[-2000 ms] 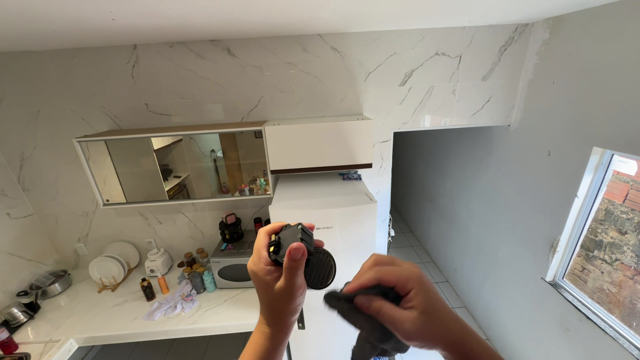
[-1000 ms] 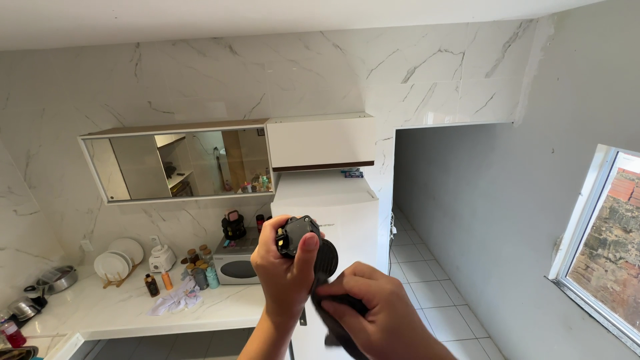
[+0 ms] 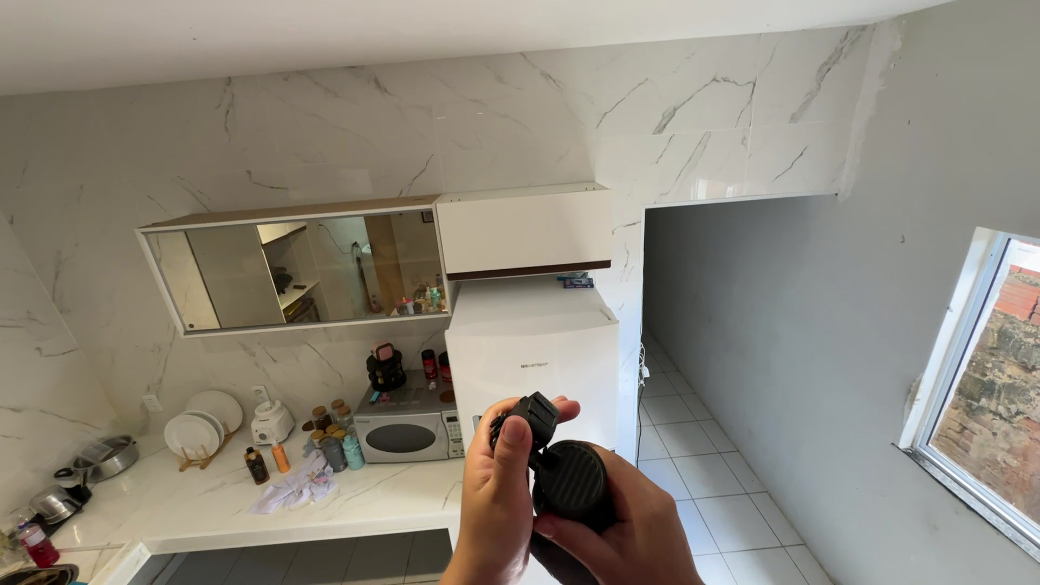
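Note:
My left hand is closed around a small black device with a blocky top, thumb on its near side. Joined to it or touching it at the lower right is a round black ribbed disc. My right hand holds this disc from the right and below, and a dark cloth-like piece hangs beneath it, partly hidden by the fingers. Both hands are in front of the white refrigerator.
Left of the refrigerator, a marble-look counter bears a microwave, a white blender base, plates in a rack, bottles and a crumpled cloth. A wall cabinet hangs above. A window is at the right.
My right hand, earlier lower right with the dark cloth-like piece, has come up beside my left hand and now grips the round disc. My left hand still holds the black device.

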